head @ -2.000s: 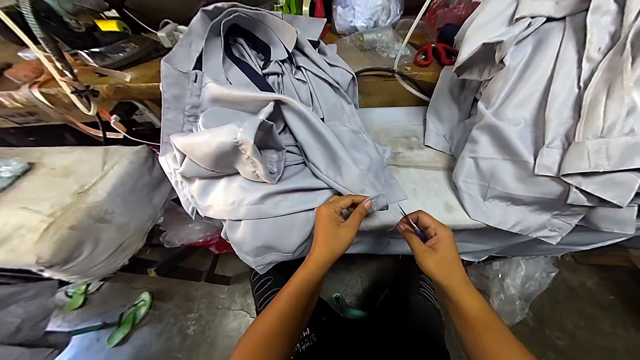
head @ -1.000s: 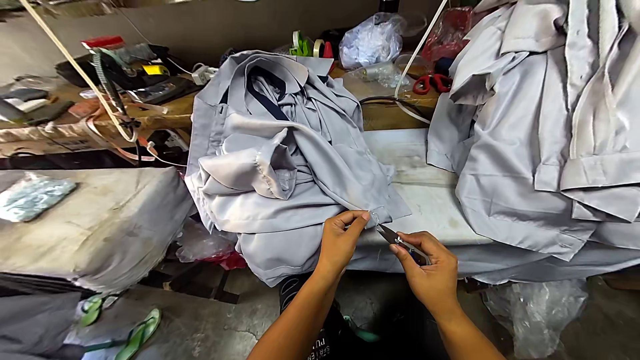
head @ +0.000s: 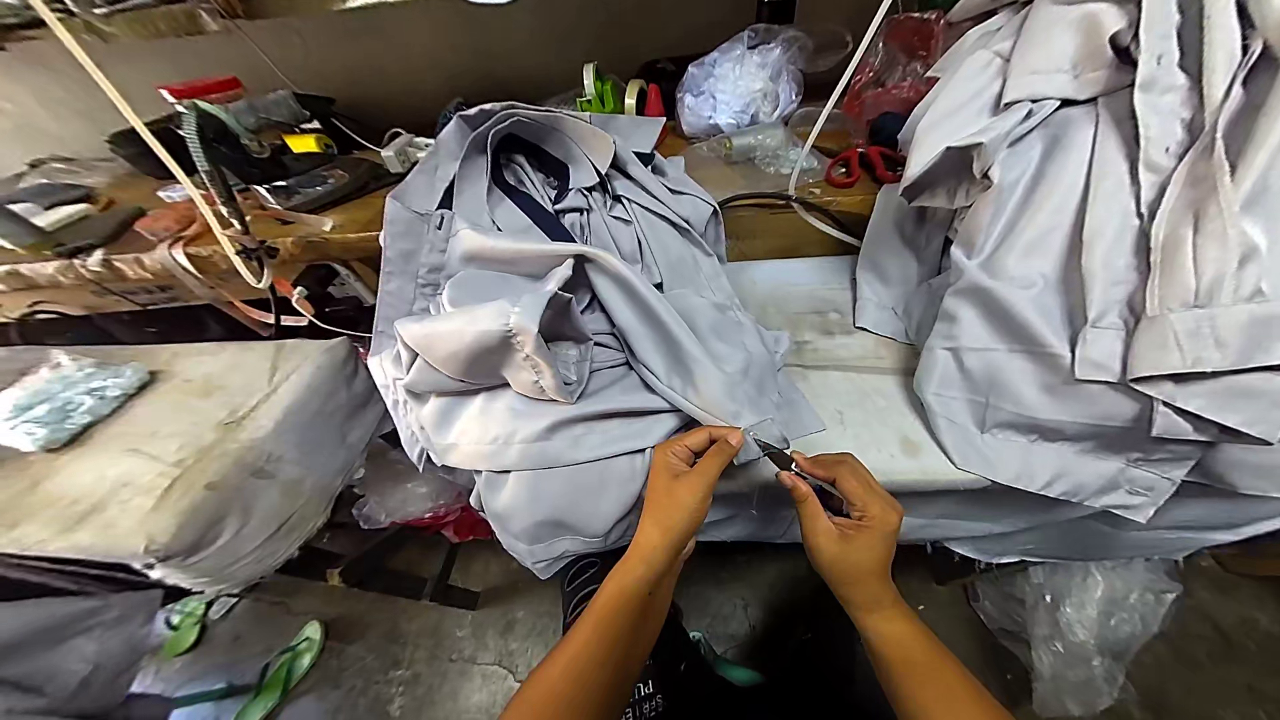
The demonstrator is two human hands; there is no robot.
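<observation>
A light grey shirt (head: pixel 620 300) with a dark band inside its collar lies rumpled on the padded bench, its lower part hanging over the front edge. Pinched between thumb and forefinger of my left hand (head: pixel 690 480) is a corner of its cloth. My right hand (head: pixel 850 520) grips small thread snips (head: pixel 775 455), partly hidden by the fingers. Their dark, pointed blades reach the cloth edge just beside my left fingertips; whether they touch a thread is too small to tell.
More grey garments (head: pixel 1050 280) hang over the bench at right. Behind are red-handled scissors (head: pixel 865 167), a bag of white material (head: pixel 740 85) and a green tape dispenser (head: pixel 600 90). Another padded bench (head: pixel 200 440) stands at left. Green flip-flops (head: pixel 285 670) and a clear plastic bag (head: pixel 1080 630) lie low down.
In my right hand the snips now show more of their blades than two seconds ago, and their tip is close to the pinched cloth. The view has shifted somewhat.
</observation>
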